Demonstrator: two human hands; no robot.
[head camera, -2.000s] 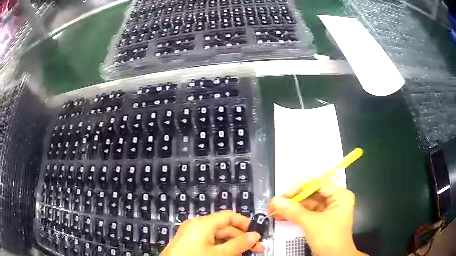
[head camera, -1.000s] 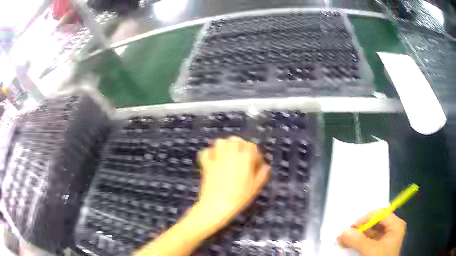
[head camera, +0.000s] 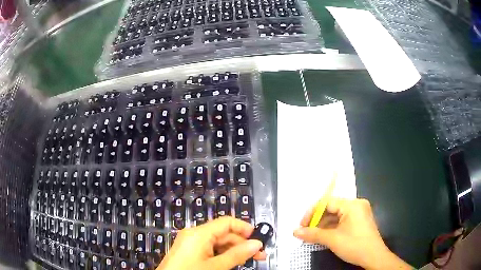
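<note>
My left hand (head camera: 213, 245) is at the bottom centre, thumb and fingers closed on a small glossy black housing (head camera: 262, 231) with a white mark on its face. My right hand (head camera: 343, 232) holds a slim yellow pen-shaped tool (head camera: 320, 211) over the near end of a long white sheet (head camera: 311, 153). A fine grid of tiny pieces shows there; the tool's tip is hidden by my fingers. A clear blister tray (head camera: 258, 132) filled with black housings lies to the left; my left hand covers part of its near right corner. One pocket in its second full row looks empty.
A second filled tray (head camera: 211, 50) lies beyond a pale rail (head camera: 285, 62). A spare white sheet (head camera: 377, 50) is at upper right. Clear trays (head camera: 453, 100) stand at right, above a dark phone (head camera: 461, 184). A ribbed dark stack (head camera: 16, 158) is at the left edge.
My left hand has come back from over the filled tray and now holds a black housing near the sheet. My right hand still holds the yellow tool, now more upright. The view has shifted.
</note>
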